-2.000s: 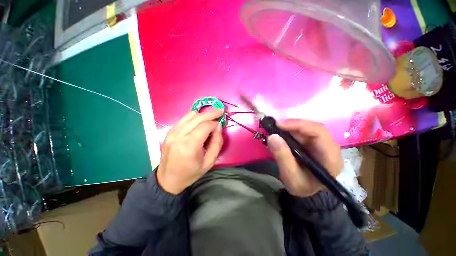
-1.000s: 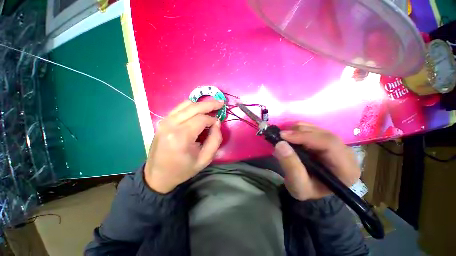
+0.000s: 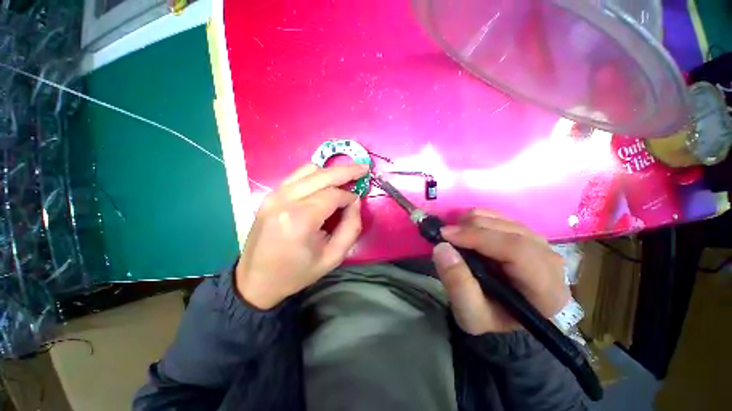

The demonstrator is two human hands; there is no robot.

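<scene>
My left hand (image 3: 298, 233) pinches a green-and-white ring circuit board (image 3: 342, 148) by its right side, between thumb and fingertips. Thin dark wires run right from the board to a small black connector (image 3: 432, 189) over the pink sheet. My right hand (image 3: 506, 269) holds a black soldering iron (image 3: 514, 303) like a pen, its cord end trailing to the lower right. The iron's metal tip points up-left and is at the board's right edge, close to my left fingertips. Whether it touches the board cannot be told. A thin pale solder wire (image 3: 144, 123) runs from the left towards my left hand.
A clear fume hood (image 3: 562, 64) hangs over the upper right of the pink sheet (image 3: 305, 72). A round tip cleaner (image 3: 682, 144) stands at far right. Crinkled clear plastic trays (image 3: 36, 201) line the left. Cardboard (image 3: 120, 341) lies below the bench, lower left.
The iron tip has moved left from beside the board to its right edge. The board is turned slightly, showing its white face. The small connector has come into clear view, right of the wires.
</scene>
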